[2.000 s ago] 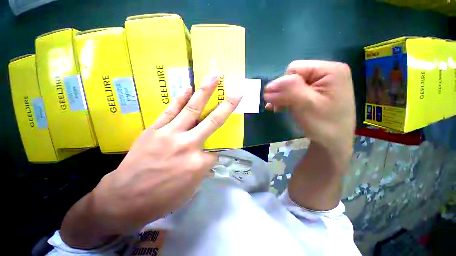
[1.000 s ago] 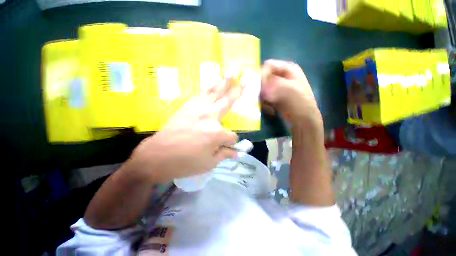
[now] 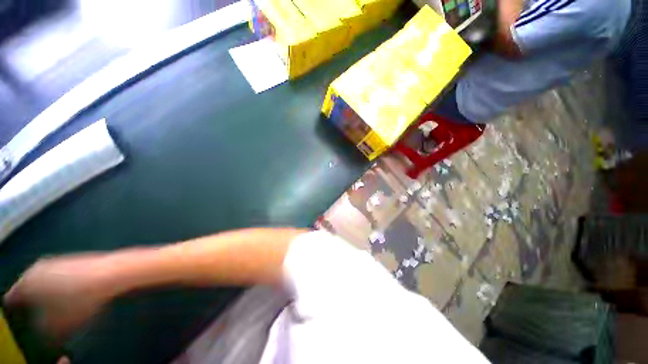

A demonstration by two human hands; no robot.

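Observation:
My right hand (image 3: 67, 295) is blurred at the lower left, at the end of my outstretched arm. Its fingers cannot be made out, nor whether it holds anything. A yellow carton (image 3: 8, 345) shows as a sliver in the lower left corner, just below the right hand; whether they touch is unclear. A small bit of skin at the bottom edge may be a fingertip of my left hand (image 3: 64, 360); the rest of that hand is cut off. No label can be made out.
A row of yellow boxes (image 3: 401, 82) stands at the bench's right edge, more boxes (image 3: 320, 35) behind, beside a white sheet (image 3: 259, 65). A long whitish bundle (image 3: 64, 170) lies at left. A person in blue (image 3: 561, 57) is upper right, near a red stool (image 3: 447, 146).
The view has swung right, so the labelled cartons have left the picture except a sliver. My right arm now reaches left. My left hand has nearly gone out of view.

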